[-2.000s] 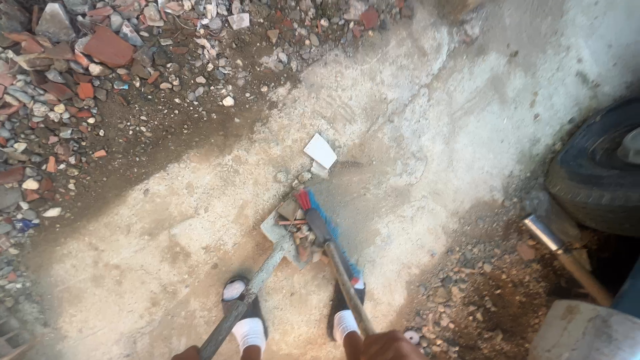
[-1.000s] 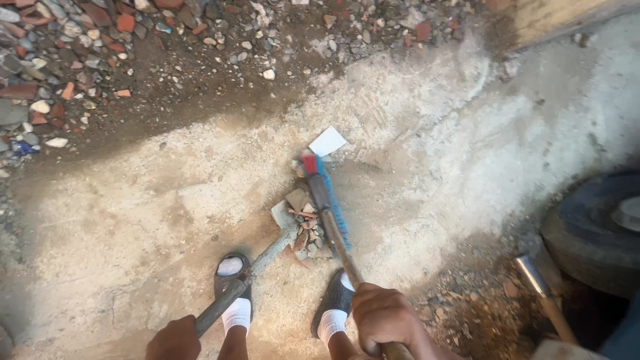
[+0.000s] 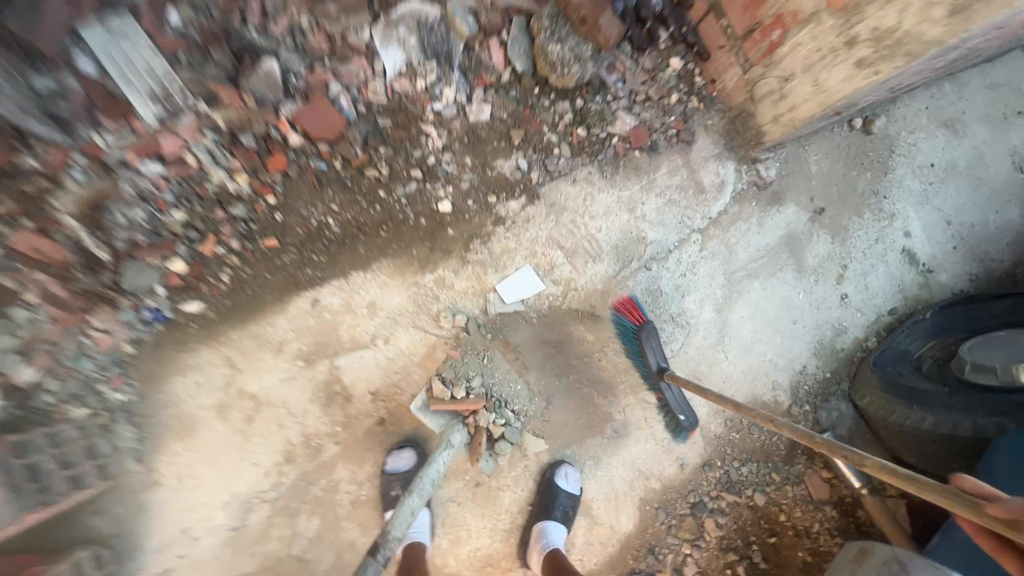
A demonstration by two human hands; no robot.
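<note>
At the right edge my right hand (image 3: 990, 520) grips the wooden handle of a push broom (image 3: 658, 352). The broom head, with red and teal bristles, is to the right of the debris and apart from it. A shovel (image 3: 424, 484) with a cement-caked handle runs up from the bottom edge between my feet. Its blade lies on the concrete, largely covered by grey grit, stones and broken brick pieces (image 3: 458, 404). My left hand is out of view. A white tile piece (image 3: 520, 285) lies just beyond the pile.
Brick and stone rubble (image 3: 320, 120) spreads across the upper left. A low wall (image 3: 832, 64) stands at the upper right. A tire (image 3: 928, 376) is on the right, with a metal-ended pole (image 3: 872, 500) and gravel (image 3: 720, 512) below it. My sandalled feet stand near the shovel.
The broom has moved right, away from the debris and the shovel blade. My right hand has shifted to the right edge; my left hand has left the view.
</note>
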